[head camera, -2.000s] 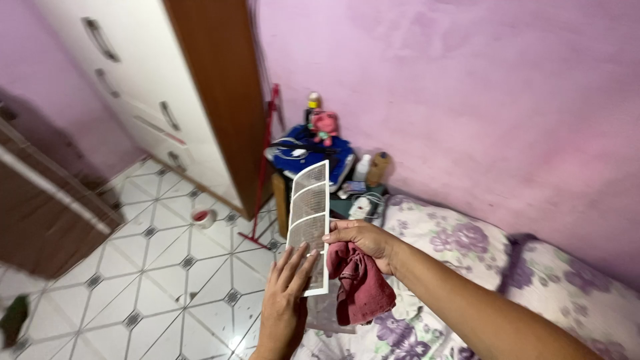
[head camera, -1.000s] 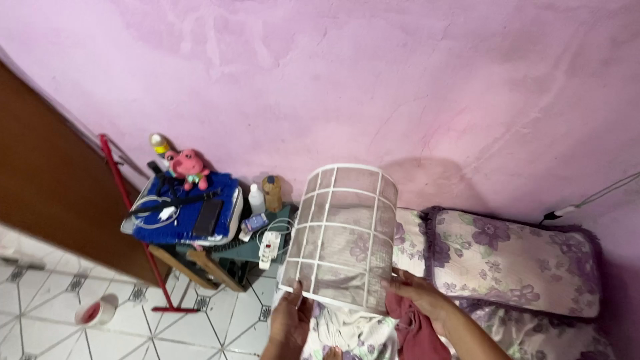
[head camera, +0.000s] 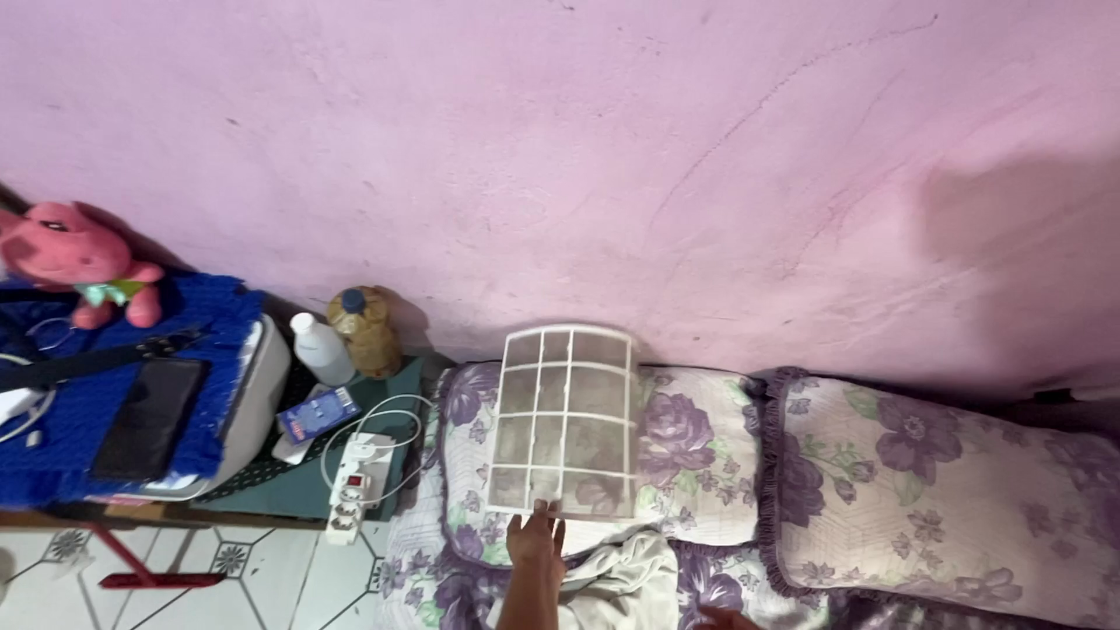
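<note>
A curved mesh filter with a white plastic grid frame [head camera: 564,420] leans over a floral pillow [head camera: 691,437], its upper end close to the pink wall. My left hand [head camera: 535,547] has its fingers on the filter's lower edge, one fingertip over the frame. Only a small part of my right hand [head camera: 728,619] shows at the bottom edge, away from the filter; whether it holds anything is hidden. A crumpled pale cloth [head camera: 626,577] lies on the bed just below the filter, between my two hands.
A second floral pillow [head camera: 927,490] lies at right. Left of the bed, a green surface [head camera: 262,490] bears a power strip [head camera: 359,490] with cables, a white bottle [head camera: 321,350] and a brown bottle [head camera: 367,337]. Farther left, a phone [head camera: 150,418] and pink plush toy [head camera: 79,262] rest on blue fabric.
The filter, held in both hands before, now rests over the pillow with only my left hand at it. My right hand has come off it, and the dark red cloth is out of view.
</note>
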